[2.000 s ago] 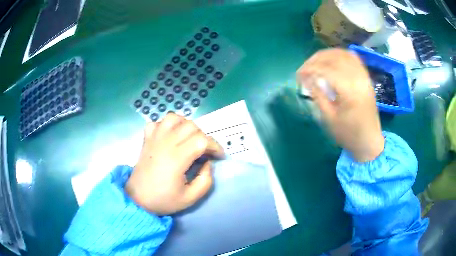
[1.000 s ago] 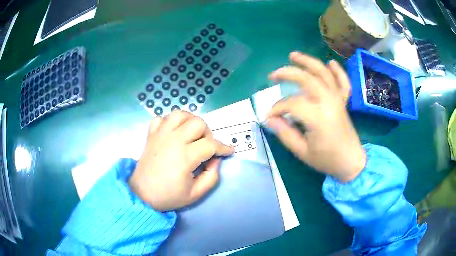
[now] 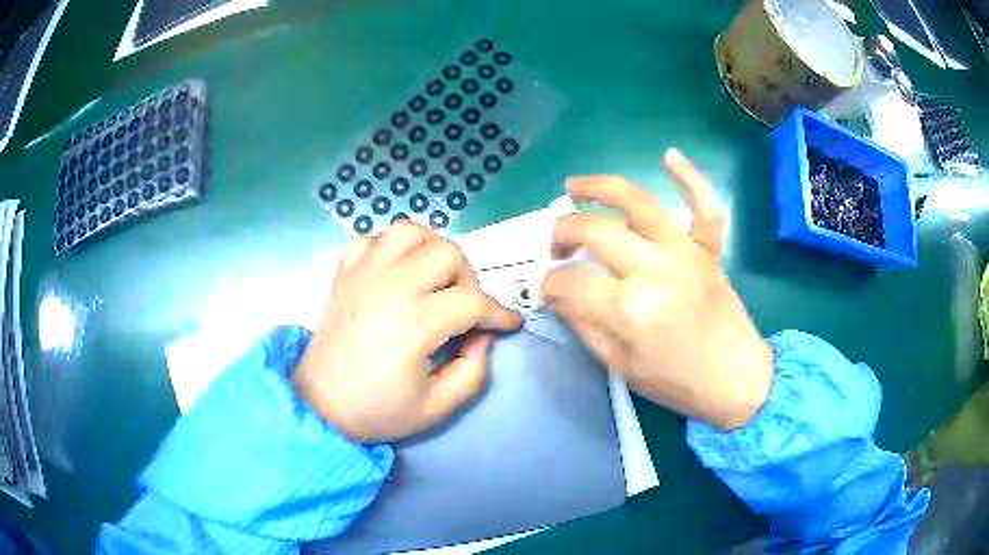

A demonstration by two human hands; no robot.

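Observation:
A grey tablet back cover (image 3: pixel 510 434) lies on a white interleaf sheet (image 3: pixel 642 461) on the green bench. Its camera area (image 3: pixel 525 295) shows between my hands at the top. My left hand (image 3: pixel 407 336) rests on the cover, its fingertips at the camera area's lower left edge. My right hand (image 3: pixel 651 304) is over the cover's upper right corner, with thumb and index finger at the camera area and the other fingers spread. Whether its fingertips hold a small part cannot be told. A clear sheet with rows of black rings (image 3: pixel 437 133) lies just above the cover.
A blister tray of black rounds (image 3: pixel 132 163) is at upper left. A blue bin of small dark parts (image 3: pixel 793 184) and a cardboard core (image 3: pixel 748 67) are at upper right. Stacked sheets (image 3: pixel 13 358) stand at the far left. Another cover (image 3: pixel 179 13) is at the top.
My right hand has moved from beside the blue bin to the camera area. My left hand stays on the cover. The whole view has shifted slightly.

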